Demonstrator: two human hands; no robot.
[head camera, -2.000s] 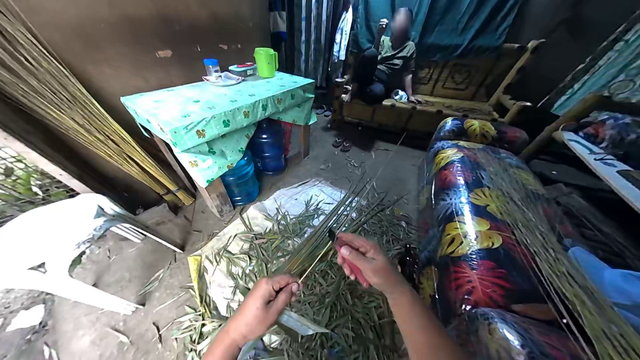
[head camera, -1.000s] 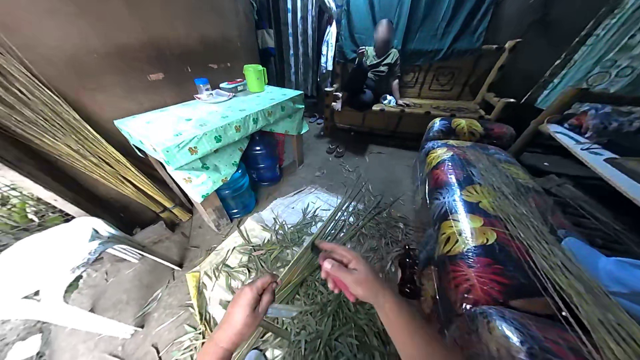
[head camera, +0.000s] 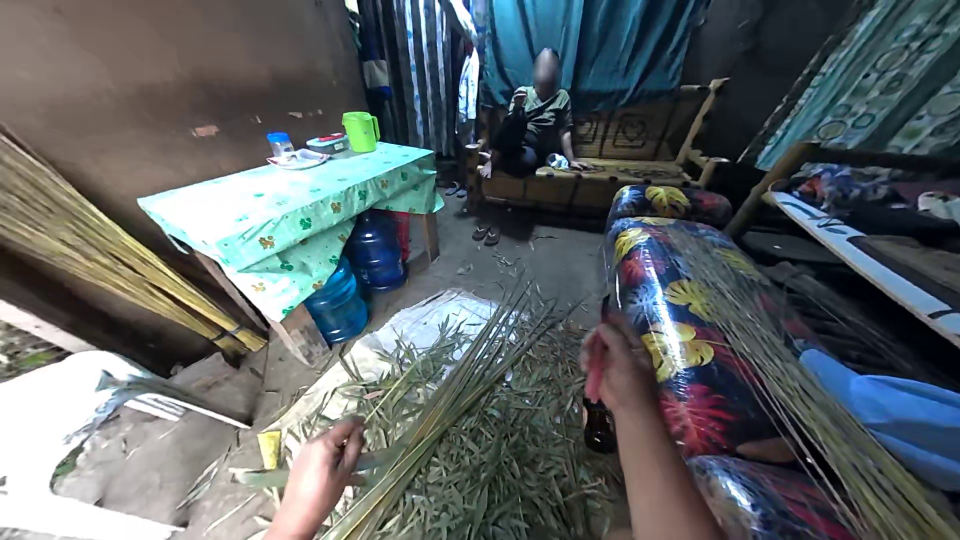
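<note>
My right hand (head camera: 621, 364) is closed around a red-handled knife (head camera: 596, 367), its dark blade pointing up, beside the wrapped cushion roll. To the lower left, my left hand (head camera: 326, 457) has its fingers curled together near the left side of a bundle of long thin stalks (head camera: 450, 397); whether a thin strip is between the fingers is too blurred to tell. Under the bundle lies a heap of narrow green leaf strips (head camera: 495, 465), partly on a white sack (head camera: 450, 307). A dark glass bottle (head camera: 598, 426) stands just below my right hand.
At the left are a white plastic chair (head camera: 67, 405), leaning stalks (head camera: 135, 277) and a cloth-covered table (head camera: 300, 187) with blue water jugs (head camera: 377, 251) beneath. More stalks (head camera: 780, 360) lie over the leaf-patterned cushion roll (head camera: 675, 337) at right. A person (head camera: 544, 120) sits on a bench (head camera: 622, 169) behind.
My hands have moved apart: the right one, with the knife, has gone right to beside the cushion roll. Two seconds ago both were close together over the leaves with a thin strip between them.
</note>
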